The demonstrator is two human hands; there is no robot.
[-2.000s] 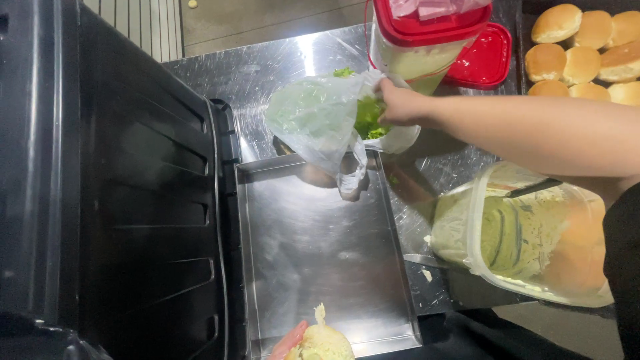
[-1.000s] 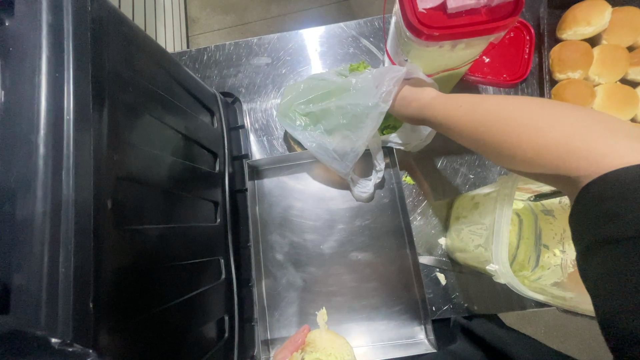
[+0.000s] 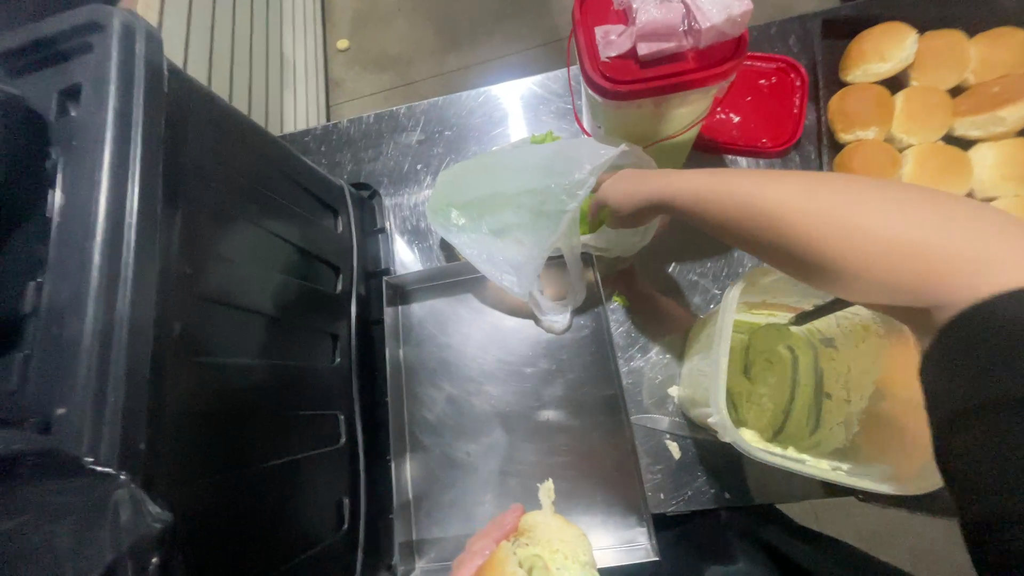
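Observation:
My right hand (image 3: 624,198) reaches into the mouth of a thin white plastic bag (image 3: 512,200), its fingers at green lettuce leaves (image 3: 590,216); the fingertips are partly hidden. At the bottom edge, my left hand (image 3: 490,538) holds a bread bun (image 3: 552,544) with a pale spread on its cut face; only part of that hand shows. The bun is over the near end of a shallow metal tray (image 3: 512,400). A handle of the bag hangs over the tray's far edge. Right of the tray sits a plastic tub (image 3: 724,384) of green spread with a dark-handled utensil in it.
A tall black plastic crate (image 3: 256,320) stands along the left. A red-lidded bucket (image 3: 656,88) is behind the bag, beside a loose red lid (image 3: 760,104). Several buns (image 3: 920,116) lie in a dark tray at the upper right. A blade (image 3: 668,424) lies beside the tub.
My right hand went deeper into the bag one second ago and is now drawn back near its mouth. The left hand still holds the bun.

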